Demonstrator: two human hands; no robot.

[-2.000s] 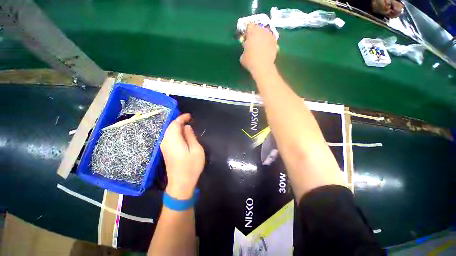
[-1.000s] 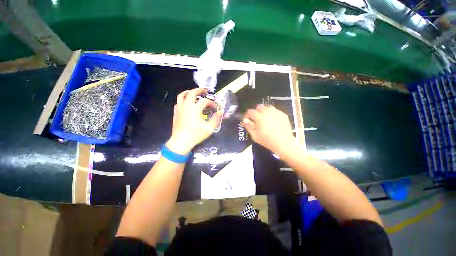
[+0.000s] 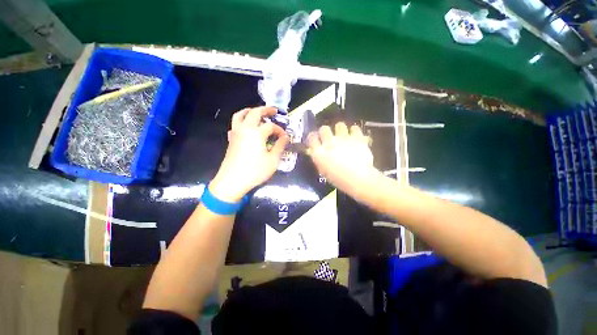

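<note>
My left hand [image 3: 252, 154] is over the middle of the black printed mat [image 3: 196, 105], with thumb and fingers curled on the left side of a clear parts box [image 3: 287, 161]. The box is mostly hidden and blurred by the fingers. A crumpled clear plastic bag [image 3: 283, 69] trails from it past the mat's back edge. My right hand [image 3: 340, 154] is just right of the box, palm down with bent fingers; a small dark shape shows at its fingertips, too blurred to name. The blue parts bin [image 3: 167, 98] at left holds silver metal pieces [image 3: 105, 137] and a pale yellow strip [image 3: 121, 93].
A second clear box with coloured pieces [image 3: 463, 26] and its bag [image 3: 503, 29] lie on the bright green strip [image 3: 373, 33] at back right. Stacked blue trays [image 3: 576, 170] stand at far right. Tape strips [image 3: 397, 163] border the mat.
My right hand has come back from the green strip, where it reached over a box and bag; a box and bag are now at the mat. My left hand has left the bin's side.
</note>
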